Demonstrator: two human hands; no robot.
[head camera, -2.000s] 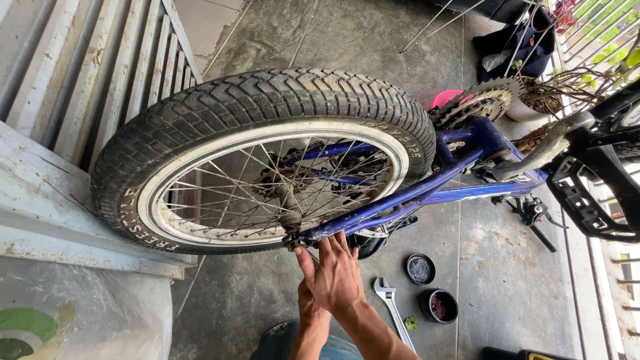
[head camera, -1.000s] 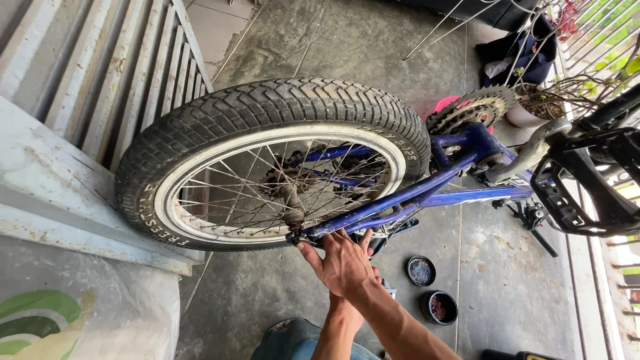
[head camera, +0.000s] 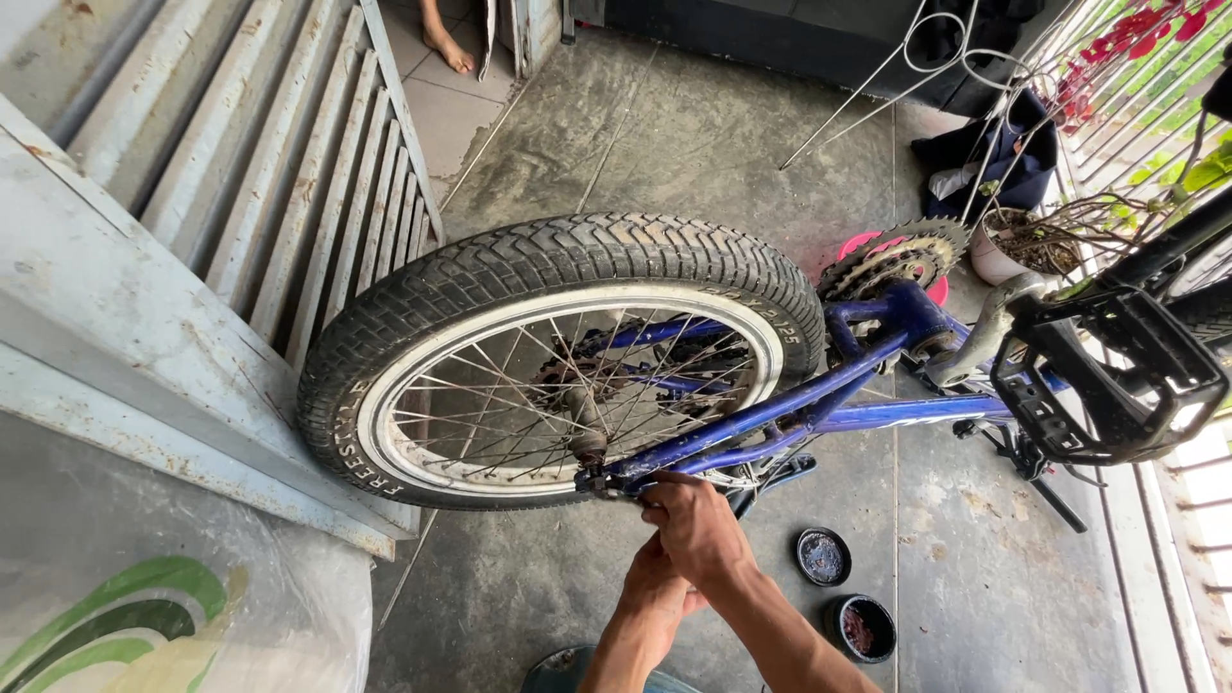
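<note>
A blue bicycle frame (head camera: 741, 420) carries a wheel whose black treaded tire (head camera: 577, 252) surrounds a white rim (head camera: 385, 409). At the rear axle end (head camera: 595, 478), my right hand (head camera: 695, 525) touches the frame with bent fingers. Just below it and partly covered by it is my left hand (head camera: 647, 599); its fingertips are hidden, so what it holds cannot be told. The wheel hub (head camera: 584, 423) and spokes lie just above the hands. To the right are the chainring (head camera: 900, 260), a crank arm (head camera: 987, 332) and a black pedal (head camera: 1107, 375).
Two small black containers (head camera: 823, 556) (head camera: 859, 628) stand on the concrete floor at lower right. A metal louvred door (head camera: 260, 183) borders the tire at left, above a plastic-wrapped item (head camera: 183, 577). A potted plant (head camera: 1020, 245) stands at right. Another person's foot (head camera: 449, 50) shows at the top.
Two seconds ago an adjustable wrench lay beside the containers; it no longer shows there. My left hand has shifted beneath my right. A foot now shows at the top.
</note>
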